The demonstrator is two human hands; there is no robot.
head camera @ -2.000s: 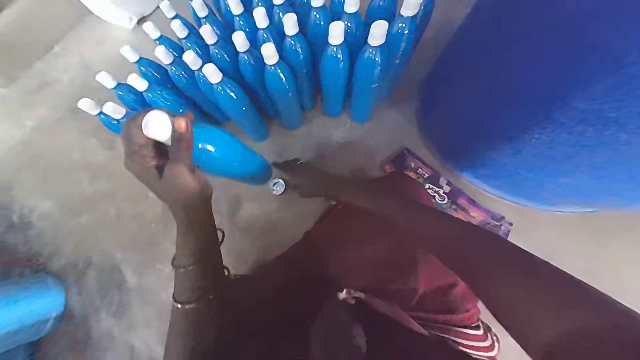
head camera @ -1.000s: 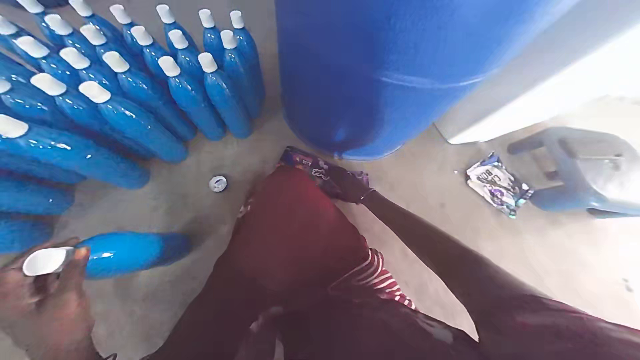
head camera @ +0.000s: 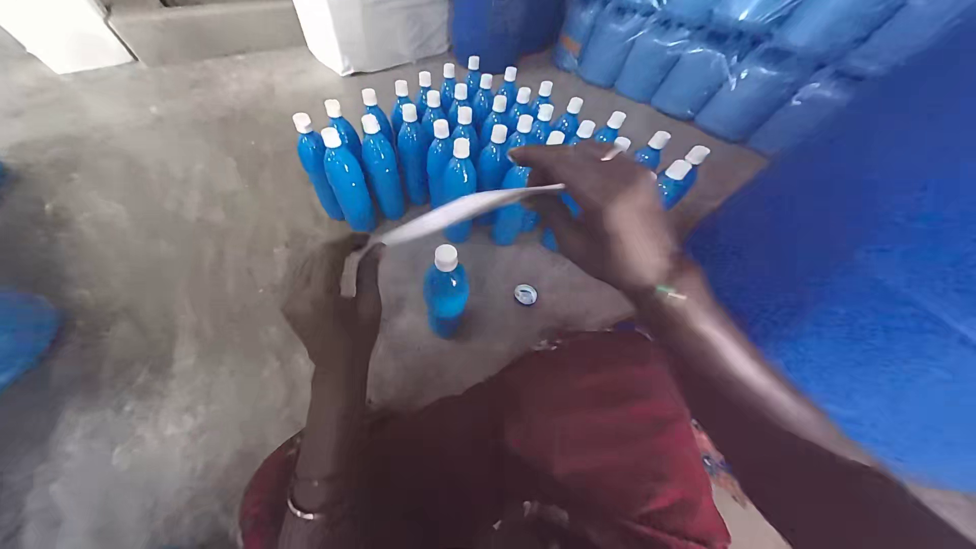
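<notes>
A thin white strip (head camera: 465, 211), perhaps a label seen nearly edge-on, stretches between my two hands. My left hand (head camera: 335, 297) pinches its lower left end, and my right hand (head camera: 602, 206) grips the upper right end. Below the strip, a blue bottle with a white cap (head camera: 447, 293) stands upright on the floor, touched by neither hand. To its right lies a small round lid (head camera: 525, 294). Behind stand several rows of white-capped blue bottles (head camera: 381, 171), partly hidden by my right hand and the strip.
A large blue drum (head camera: 854, 282) fills the right side. Plastic-wrapped blue packs (head camera: 709, 76) are stacked at the back right. A white sack (head camera: 374, 34) stands at the back, and part of a blue object (head camera: 23, 335) shows at the left edge.
My left hand has let go of the bottle, which now stands on the floor. My right hand has come up from the printed packet by my knee, and both hands hold the white strip. The view has swung.
</notes>
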